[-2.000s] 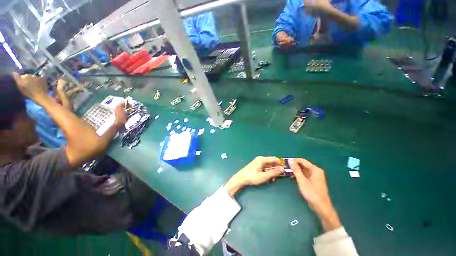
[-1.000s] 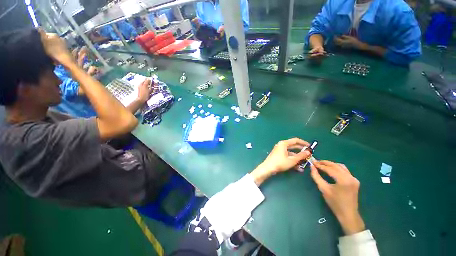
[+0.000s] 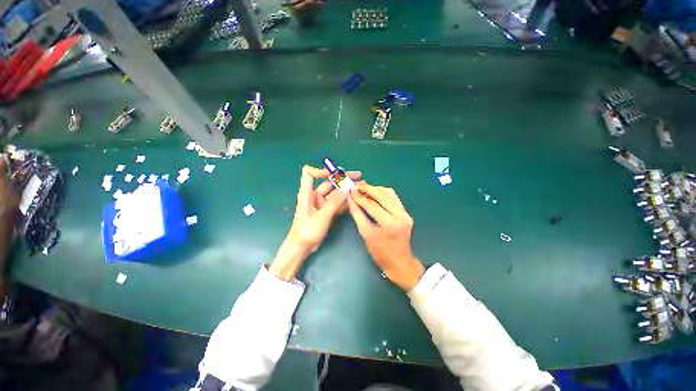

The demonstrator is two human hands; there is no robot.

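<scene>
A small silvery-framed unit [image 3: 339,179] with a copper-yellow inside and a dark rod end is held above the green bench [image 3: 458,252]. My left hand [image 3: 314,210] grips it from the left between thumb and fingers, the rod pointing up and left. My right hand [image 3: 385,229] has its fingertips on the unit's lower right end, at a small white piece. Whether that piece is stuck to the frame cannot be told. The fingers hide part of the frame.
A blue box [image 3: 175,214] heaped with white pads stands left, loose pads around it. A pile of units [image 3: 660,282] lies right. A single unit [image 3: 381,122] and a light-blue square [image 3: 442,164] lie ahead. A grey post [image 3: 156,76] crosses upper left. A person's arm shows far left.
The view has swung right and down, bringing the right-hand pile into view. The unit stays in both hands; it has turned so its rod end points up and left.
</scene>
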